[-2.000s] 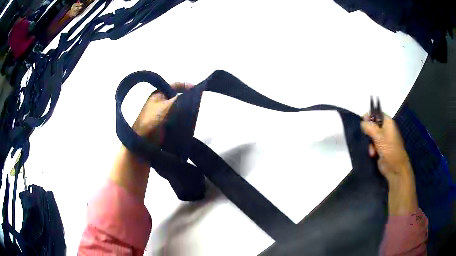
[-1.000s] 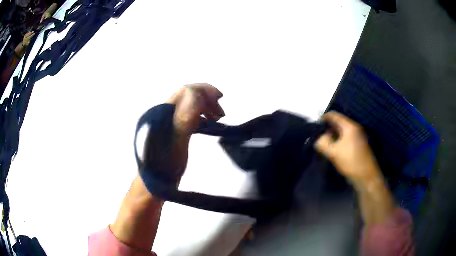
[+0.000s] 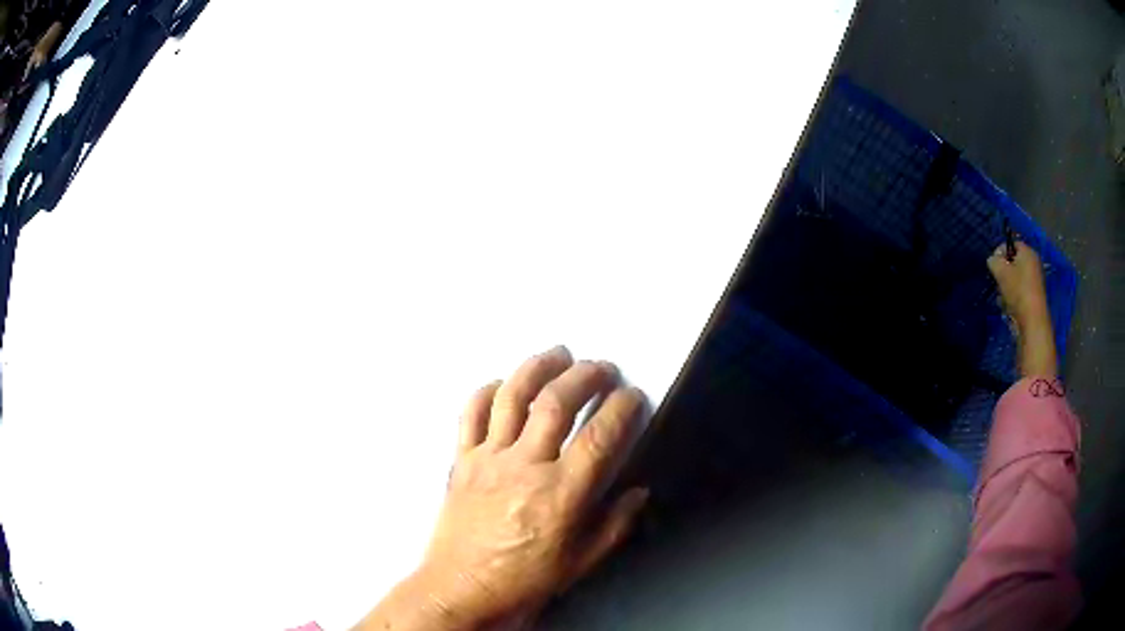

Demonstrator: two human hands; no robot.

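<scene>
My left hand (image 3: 531,481) lies on the white table (image 3: 370,247) at its right edge, fingers spread and holding nothing, with the thumb over the edge. My right hand (image 3: 1021,277) is small at the far right, over the rim of the blue plastic crate (image 3: 907,117). It is closed on the dark thread snips (image 3: 1009,242), whose tips stick up above the fist. Dark strips (image 3: 851,277) lie inside the crate; single bands cannot be told apart there.
A pile of dark strips (image 3: 105,93) lies along the table's far left edge. Part of another person's hand (image 3: 47,43) shows at the top left corner. The grey floor (image 3: 987,62) lies beyond the crate. A dark piece shows at the lower left corner.
The dark strips have left my hands. My left hand has moved down onto the table edge, and my right hand has moved out over the crate. The view has shifted right, showing more crate.
</scene>
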